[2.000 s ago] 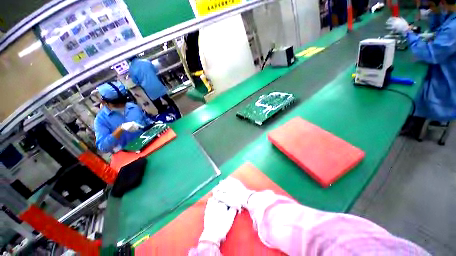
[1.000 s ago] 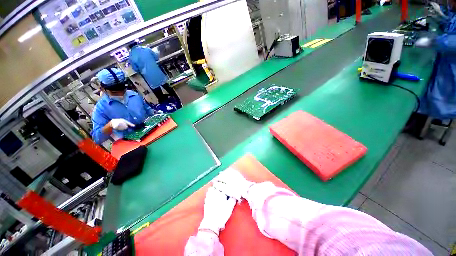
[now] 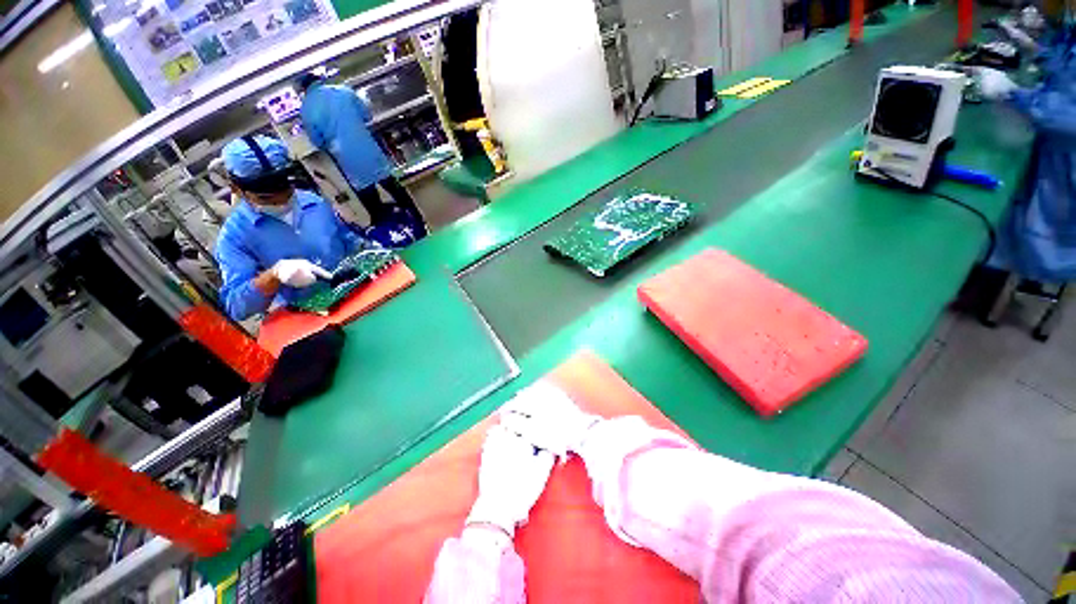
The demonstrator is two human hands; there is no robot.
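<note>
My left hand [image 3: 516, 474] and my right hand [image 3: 546, 418], both in white gloves, rest together on the red foam pad [image 3: 625, 537] at the lower middle. Their fingers touch or overlap. No object shows in either hand, and the finger positions are partly hidden. A green circuit board [image 3: 623, 231] lies beyond them on the dark conveyor strip, with a white looping band on its upper face. A thick red foam block [image 3: 752, 330] lies on the green bench to the right of the hands.
A calculator [image 3: 269, 568] lies at the lower left. A black item [image 3: 303, 369] lies on the left bench. A person in blue [image 3: 283, 236] handles a board over a red pad. A white fan-like device [image 3: 909, 127] stands at the right, near another person's blue sleeve [image 3: 1050, 106].
The view has shifted slightly, and more of the calculator shows. My hands stay together on the pad. The seated person's gloved hand has moved lower over their board.
</note>
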